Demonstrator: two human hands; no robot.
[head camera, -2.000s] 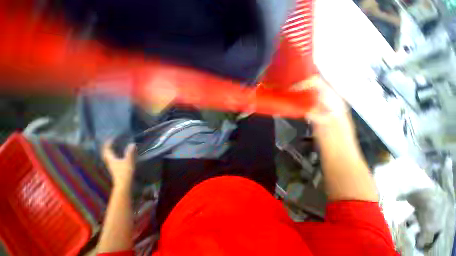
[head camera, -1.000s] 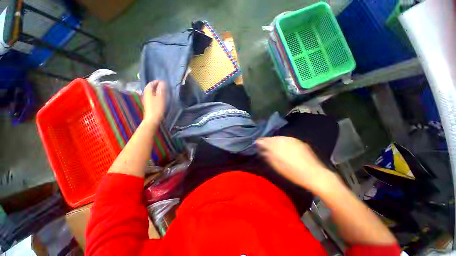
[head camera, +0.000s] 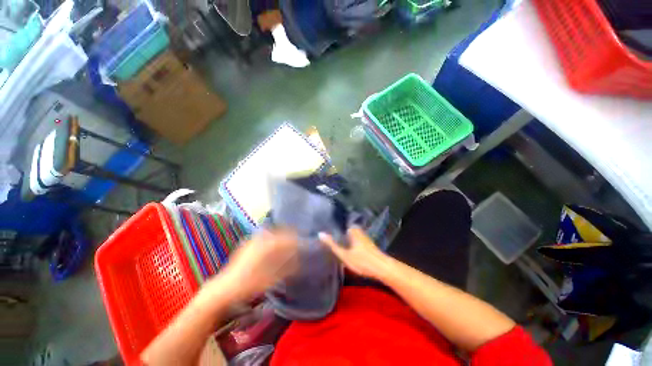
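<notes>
A grey-blue garment piece (head camera: 306, 268) is held over the lap, blurred by motion, with part of it hanging beyond the hands. My left hand (head camera: 272, 256) is on its left side, blurred, its fingers closed around the cloth. My right hand (head camera: 352, 251) is at its right side, thumb and fingers apart with the fingertips at the cloth; whether they pinch it is unclear. No tool can be made out in either hand.
A red basket (head camera: 146, 275) with stacked baskets (head camera: 207, 239) stands at left. A bordered pale rectangle (head camera: 275, 168) lies beyond the lap. A green basket (head camera: 417, 120) stands ahead. Another red basket (head camera: 597, 53) with dark cloth sits on the white table (head camera: 532, 78). A person's foot (head camera: 288, 50) shows at top.
The view has shifted, bringing the white table and its red basket into sight. My hands have come closer together, and the grey-blue piece is lifted and gathered between them.
</notes>
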